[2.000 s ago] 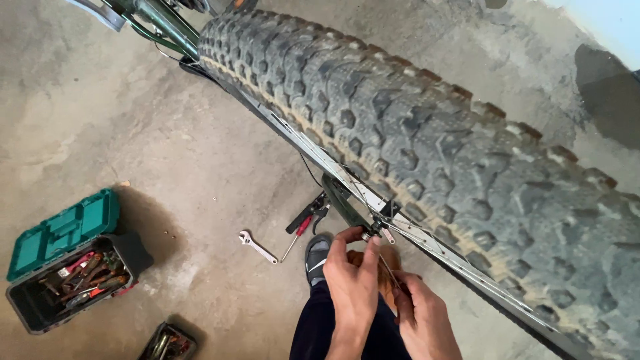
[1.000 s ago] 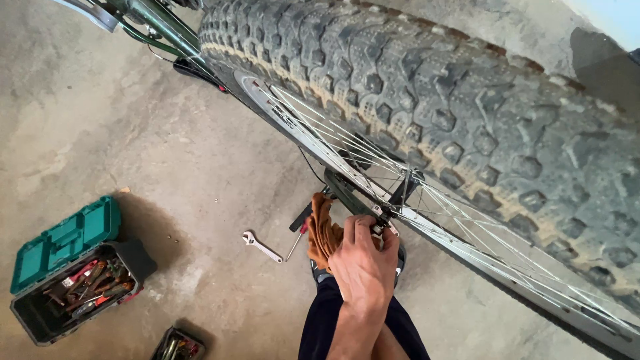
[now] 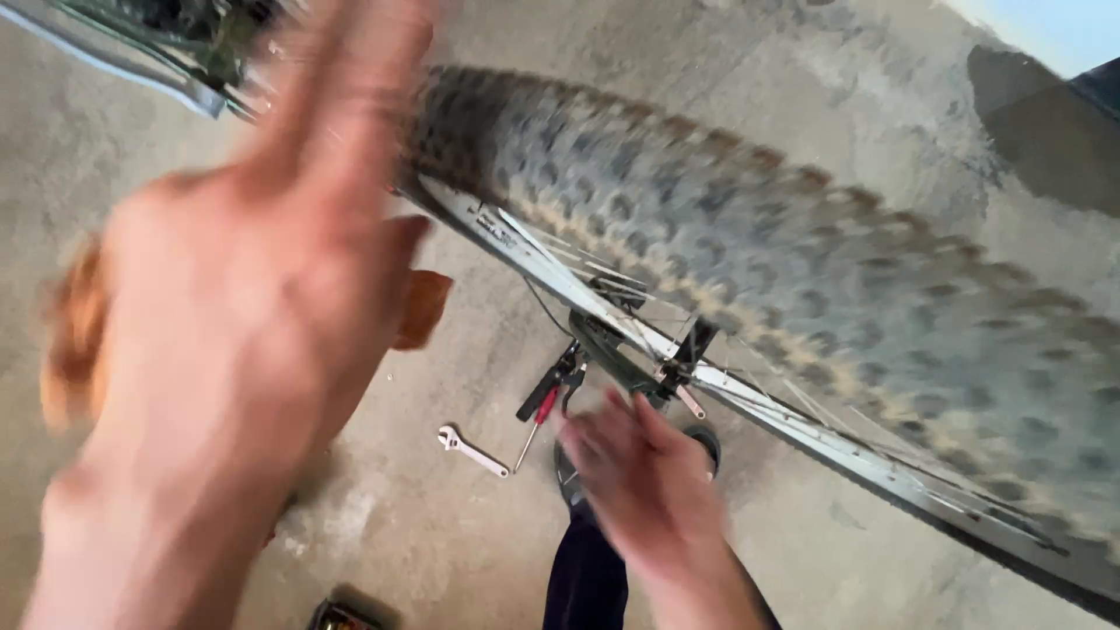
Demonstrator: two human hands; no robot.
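My left hand [image 3: 236,306], large and blurred, is raised at the left, two fingers extended toward the top. A brown cloth [image 3: 424,311] shows on both sides of its palm and appears held against it. My right hand [image 3: 652,481], also blurred, is just below the rim brake [image 3: 674,372] of a bicycle wheel; whether its fingertips touch or hold anything is unclear. The knobby tyre [image 3: 744,254] runs diagonally across the view, above the metal rim [image 3: 770,398] and spokes.
On the concrete floor lie an adjustable wrench [image 3: 473,452], a red-handled screwdriver [image 3: 546,407] and a black-handled tool [image 3: 542,394]. A small container [image 3: 341,617] is at the bottom edge. A shoe [image 3: 569,472] shows beside my right hand. Part of the bicycle frame [image 3: 131,52] is at upper left.
My left hand has come away from the brake area to the upper left, and the brown cloth has moved left with it. My right hand is now just below the brake.
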